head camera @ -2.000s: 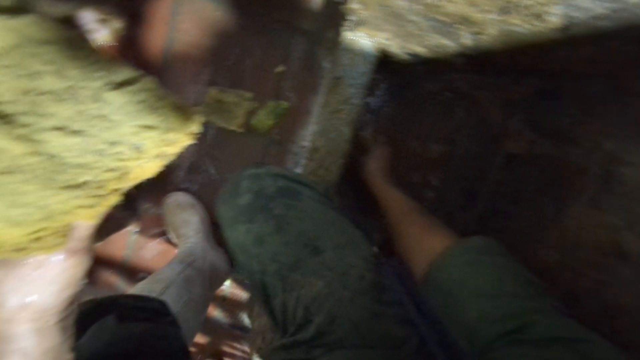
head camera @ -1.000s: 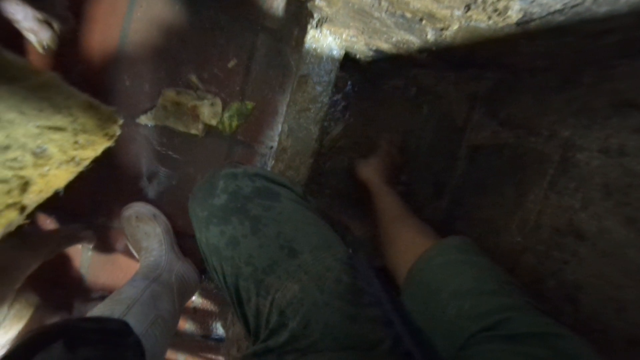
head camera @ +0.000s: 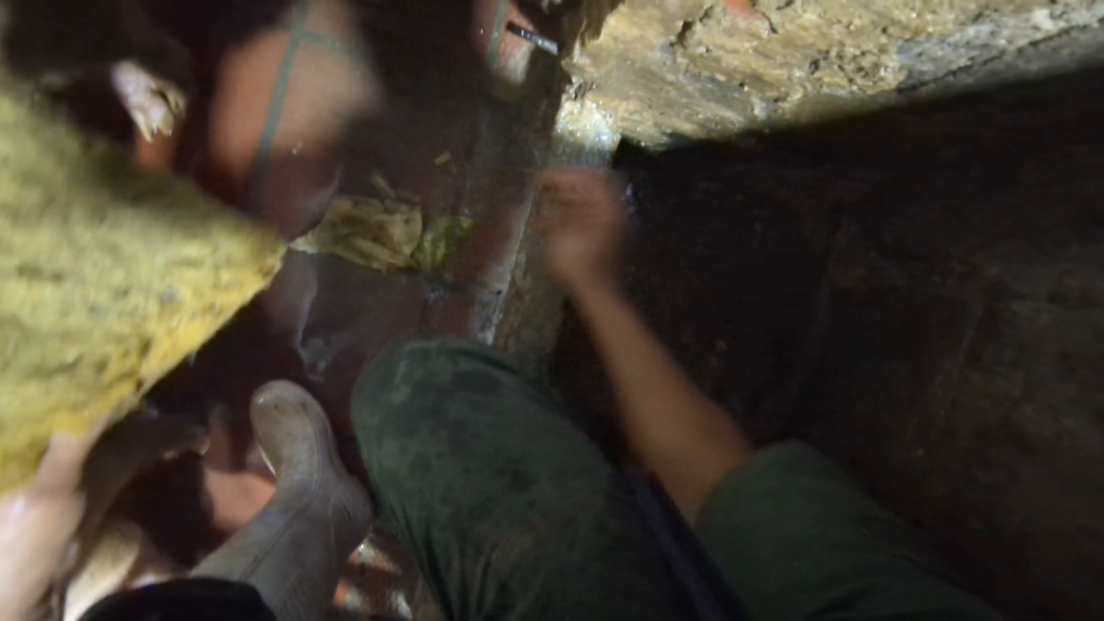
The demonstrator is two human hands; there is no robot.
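My right hand, blurred, is over a low stone or concrete ledge, its forearm coming up from a green sleeve; whether its fingers hold anything is too blurred to tell. At the left edge a large yellow slab with a rough surface is in view, and my left hand touches its lower edge, with most of the fingers hidden. Withered leaves lie on the wet floor left of the ledge. My knee in stained green trousers is below them.
A light rubber boot stands on reddish floor tiles at the lower left. A rough, yellowish stone-like block crosses the upper right, above a dark sunken area. A small pale object is at the upper left.
My right hand has moved up and left, from the dark area onto the ledge. The yellow slab reached further into view two seconds ago than one second ago.
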